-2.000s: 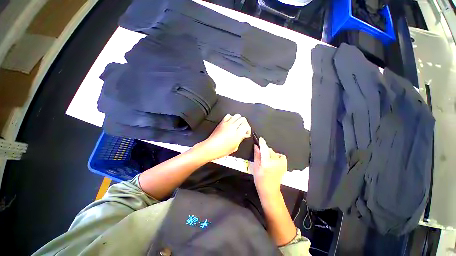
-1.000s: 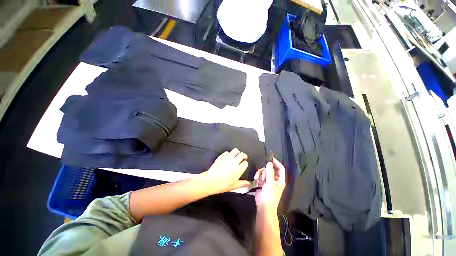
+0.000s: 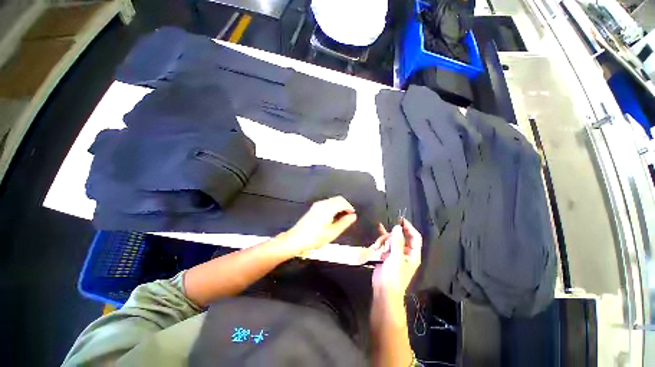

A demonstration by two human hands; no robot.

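Note:
A stack of dark fabric panels (image 3: 287,197) lies along the table's near edge, with a bulky turned-back heap (image 3: 172,154) on its left part showing a short welt-like slit. My left hand (image 3: 321,228) is over the stack's right part, fingers bent; whether it pinches anything is unclear. My right hand (image 3: 396,259) is just right of it, past the stack's lower right corner. Its thumb and forefinger are closed on a small thin item with fine tips pointing up, which looks like thread snips (image 3: 402,213); most of it is hidden.
A second dark panel stack (image 3: 251,89) lies along the far edge of the white table (image 3: 305,152). A large dark panel bundle (image 3: 495,215) is at right. Blue crates stand below left (image 3: 115,261) and beyond the table (image 3: 439,54). Loose pale threads (image 3: 420,315) hang below right.
From two seconds ago, my hands have moved rightward along the near stack and parted slightly. Since one second ago, my left hand has lifted a little and its fingers are more curled. The view has also shifted.

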